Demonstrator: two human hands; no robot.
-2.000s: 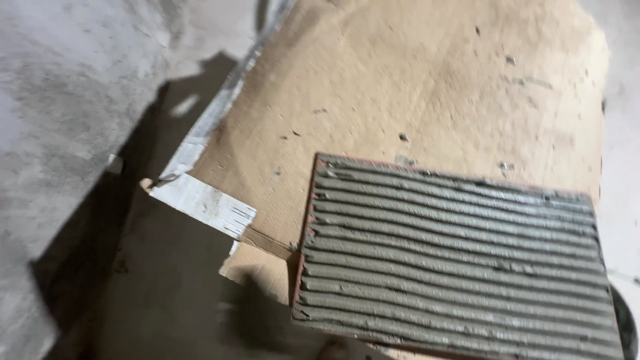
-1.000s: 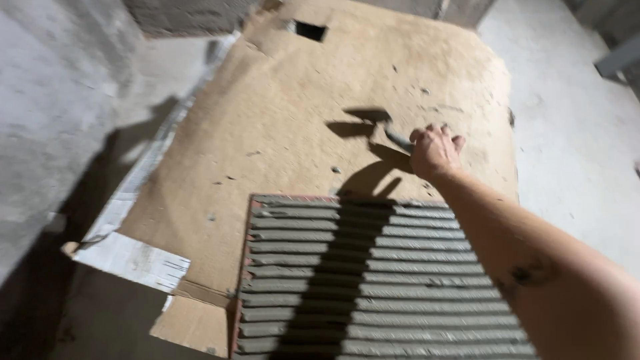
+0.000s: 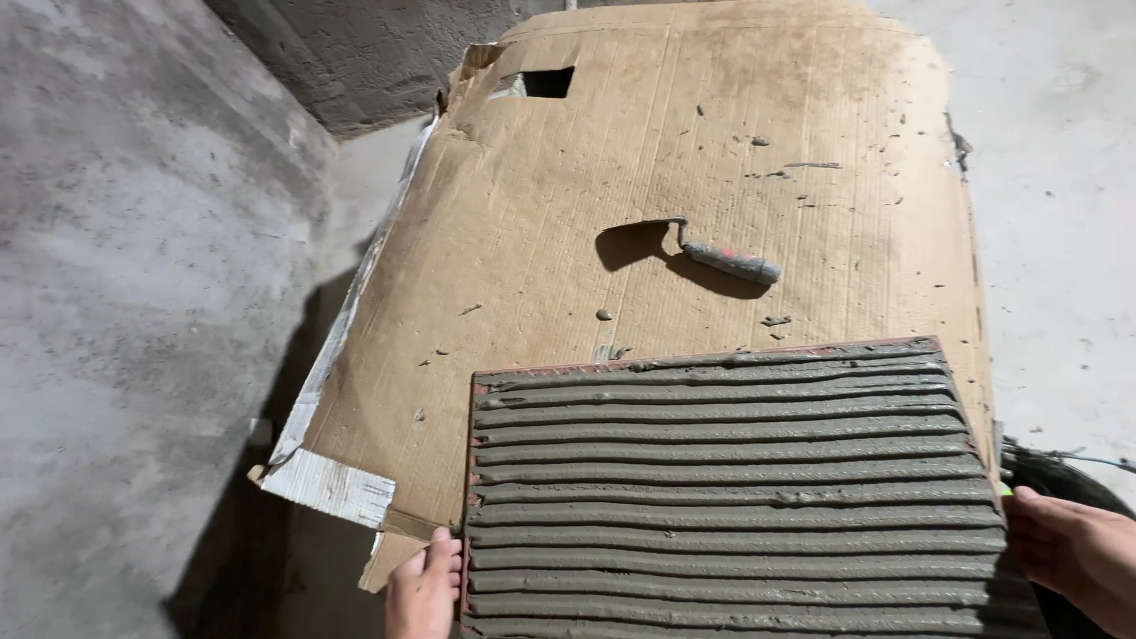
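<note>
A rectangular reddish tile (image 3: 728, 497) lies with its back up at the near end of a cardboard sheet, coated in grey mortar combed into parallel ridges. My left hand (image 3: 424, 586) is at its left edge, thumb up and fingers against the side. At the right edge is my right hand (image 3: 1069, 550), its fingers partly hidden beside the tile. Beyond the tile, a small trowel (image 3: 729, 264) with a mortar-smeared handle rests on the cardboard, its blade seen nearly edge-on and pointing left.
The cardboard (image 3: 532, 266) has a cut-out hole (image 3: 548, 82) at the far left and scattered mortar crumbs. A rough concrete wall (image 3: 151, 266) stands at the left. A dark round container (image 3: 1065, 497), partly hidden, is near my right hand.
My right hand has let go of the trowel on the cardboard and moved back to the tile's right edge. My left hand has come into view at the left edge.
</note>
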